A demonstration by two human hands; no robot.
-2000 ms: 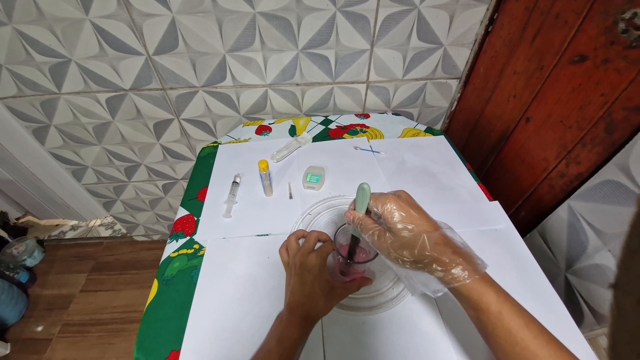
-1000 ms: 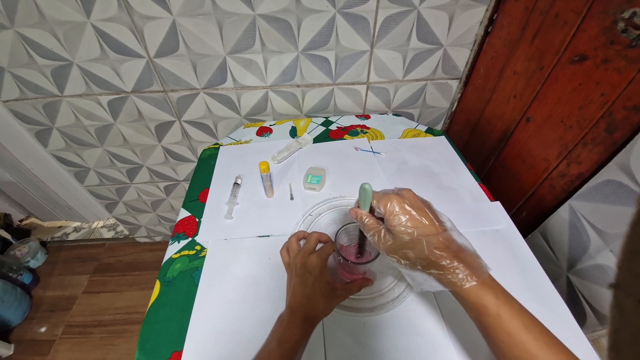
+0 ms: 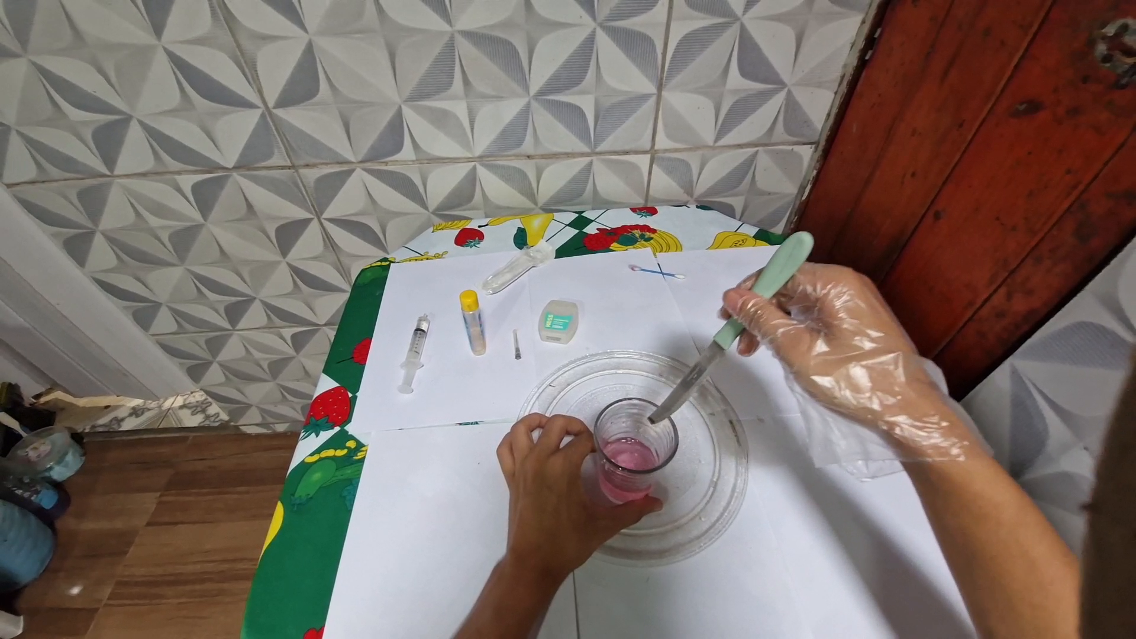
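My bare left hand (image 3: 555,488) holds a drinking glass (image 3: 635,444) around its left side and base. Pink liquid (image 3: 630,454) fills the lower part of the glass, which stands on a round clear glass plate (image 3: 728,479). In my right hand (image 3: 825,346), covered by a clear plastic glove, is a table knife (image 3: 766,288) with a pale green handle; its blade slants down to the glass's rim, with the tip above the liquid. Behind the plate lie a small dental floss container (image 3: 559,321), a yellow-capped tube (image 3: 474,323), a small needle-like piece (image 3: 516,344) and a plastic syringe (image 3: 414,353).
White paper sheets (image 3: 444,506) cover much of the fruit-patterned tablecloth (image 3: 293,541). Near the back lie a clear plastic wrapper or glove (image 3: 519,268) and cotton swabs (image 3: 657,271). A tiled wall (image 3: 479,98) is behind the table, and a red wooden door (image 3: 967,160) stands at the right.
My right hand has raised the knife; its blade was down inside the glass earlier and is now mostly out, tilted to the right. My left hand has stayed on the glass.
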